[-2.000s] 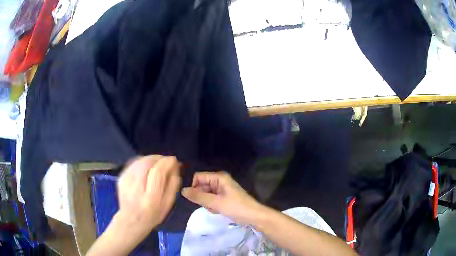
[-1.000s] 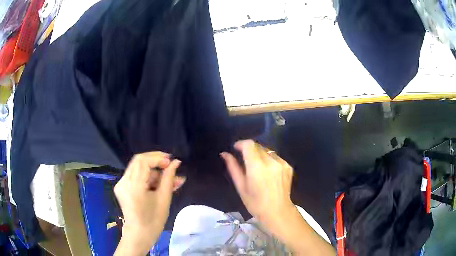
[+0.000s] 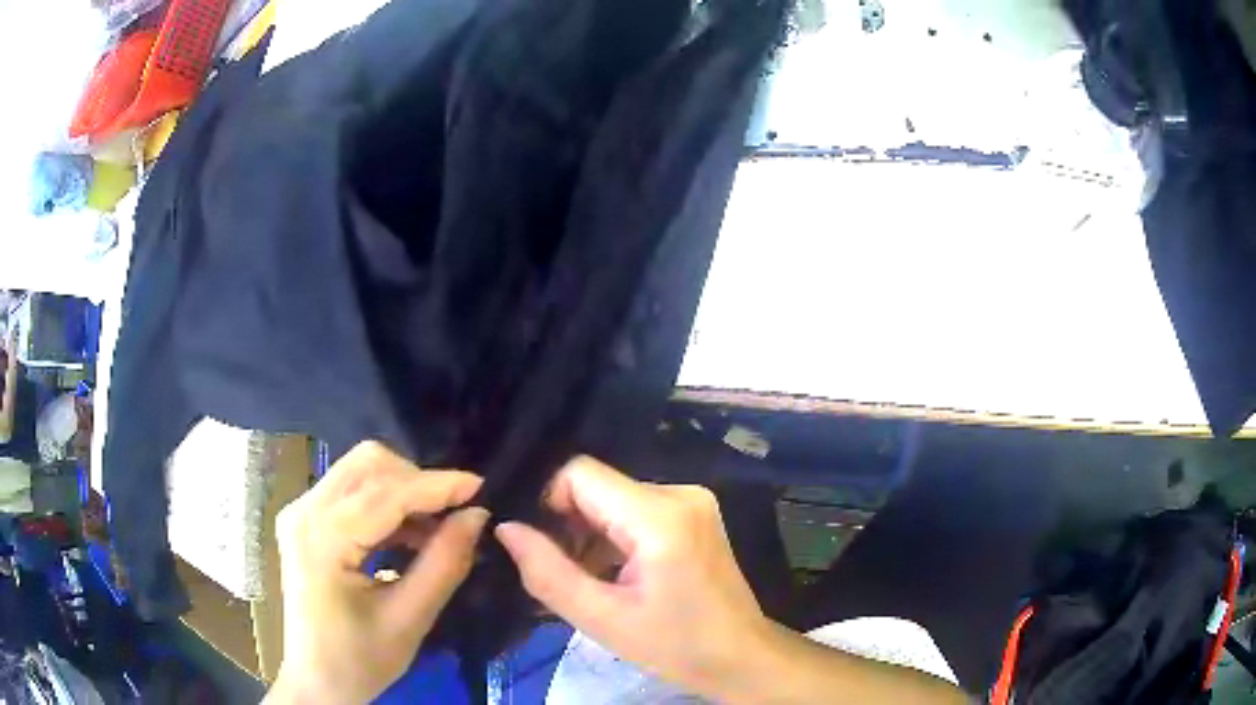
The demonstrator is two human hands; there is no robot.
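A large black garment (image 3: 262, 303) lies over the left part of the table and hangs over its front edge toward my lap. My left hand (image 3: 379, 551) is shut on the black garment, pinching its edge between thumb and index finger. My right hand (image 3: 627, 551) is just to the right, close to the left fingertips, with its thumb and fingers shut on the same black cloth. The exact fold between the fingers is dark and hard to make out.
The white table (image 3: 937, 289) has a yellowish front edge. A separate black cloth panel (image 3: 1205, 289) hangs at the right. A red-edged holder (image 3: 1015, 658) with dark cloth stands low right. A cardboard box (image 3: 283, 510) is at the lower left, and a red basket (image 3: 179, 55) at the upper left.
My hands were apart a second ago and are now close together at the garment's edge. The view has shifted, and the cloth near the table's edge is gathered differently.
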